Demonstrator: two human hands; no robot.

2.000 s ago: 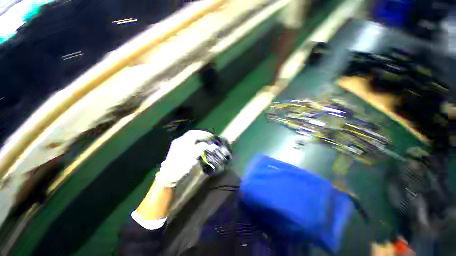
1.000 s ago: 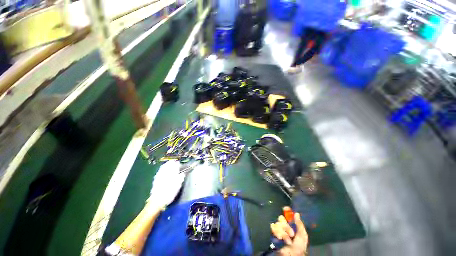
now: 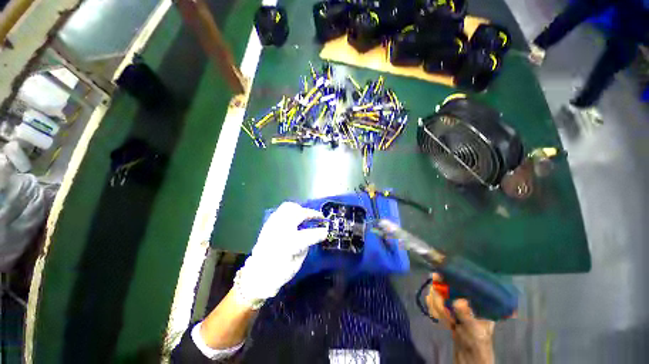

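Note:
A black squarish housing (image 3: 344, 227) lies open side up on the blue cloth (image 3: 390, 261) at the bench's near edge, with shiny metal parts inside. My gloved left hand (image 3: 281, 249) is at the housing's left side, thumb and fingers at its rim and interior. My bare right hand (image 3: 459, 316) holds what looks like a soldering iron (image 3: 480, 288) by its blue-grey handle and orange-red part. Its silvery barrel points left, the end near the housing's right side; contact cannot be told. Dark-handled pliers (image 3: 402, 200) lie at the cloth's upper right.
A loose pile of wired components (image 3: 324, 110) lies beyond the cloth. A round black fan (image 3: 470, 142) stands right, a round metal container (image 3: 518, 181) beside it. Black housings (image 3: 407, 44) sit on cardboard (image 3: 341, 51). The conveyor (image 3: 178, 121) runs left. A person's legs (image 3: 594, 60) show upper right.
My left hand has come from the component pile to the housing. My right hand has the iron over the cloth's right side. The view has shifted down toward the bench.

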